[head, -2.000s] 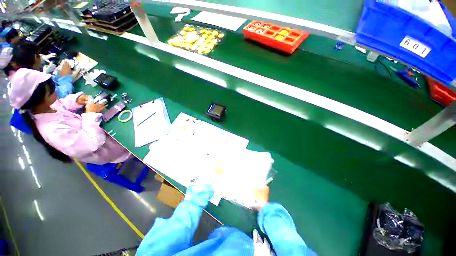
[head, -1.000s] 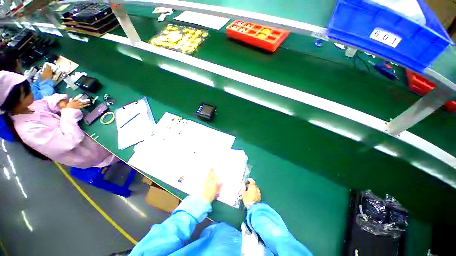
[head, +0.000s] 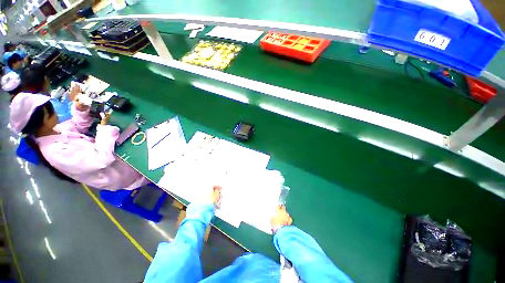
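White work sheets (head: 221,166) lie overlapping on the green bench in front of me. A stack of whitish translucent bags (head: 263,196) lies at their right end, with crinkled clear edges. My right hand (head: 281,217) is at the stack's lower right edge, fingers bent; its hold is too blurred to tell. My left hand (head: 216,195) rests over the sheets, small and washed out, and its grip cannot be made out. A small black panel unit (head: 243,131) stands on the green mat beyond the sheets.
A black tray (head: 407,260) at right holds bagged units (head: 440,243). A clipboard (head: 165,142) and tape roll (head: 138,138) lie left. A person in pink (head: 83,155) sits at left. A white-framed shelf above holds a blue bin (head: 434,36), red tray (head: 296,46) and yellow parts (head: 211,54).
My left hand has moved left, away from the bag stack. My right hand stays at the stack's right edge. The seated person's hands have risen. The camera view has shifted slightly.
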